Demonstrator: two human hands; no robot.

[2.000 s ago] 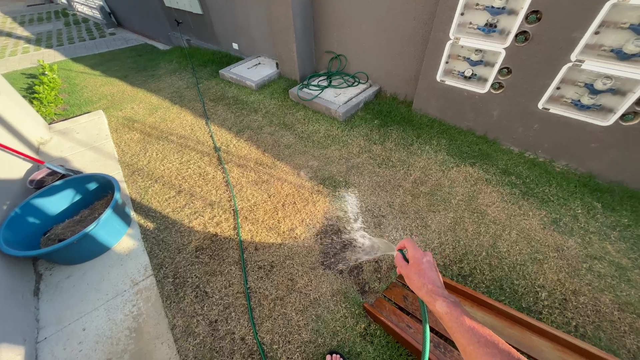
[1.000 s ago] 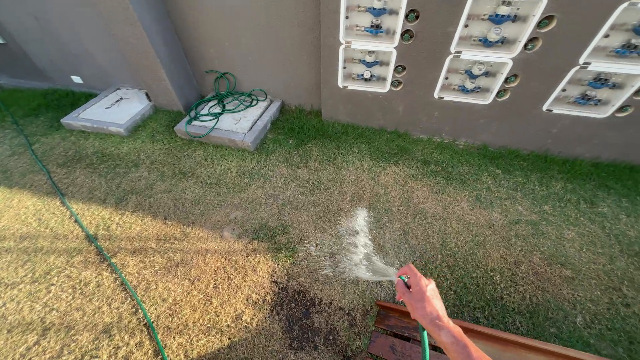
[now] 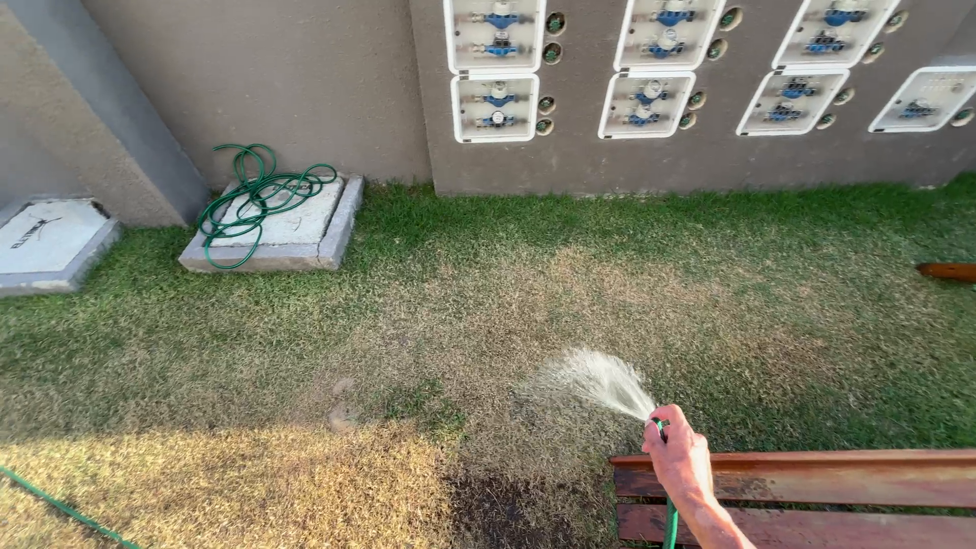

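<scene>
My right hand, low and right of the middle, is closed around the end of a green garden hose. The hose hangs down from my fist beside my wrist. A fan of water sprays from the hose end up and to the left, over the patchy grass. Just behind and below the hand lies the slatted top of a wooden bench, with wet-looking dark patches on its boards. My left hand is out of view.
Coiled green hose lies on a concrete cover; another cover stands left. Clear-fronted water meter boxes line the grey wall. Another hose stretch crosses the lower left. A wooden piece juts in at right.
The view has swung far to the right, bringing more meter boxes and bench into sight. The blue tub seen earlier is out of view. My right hand still holds the spraying hose.
</scene>
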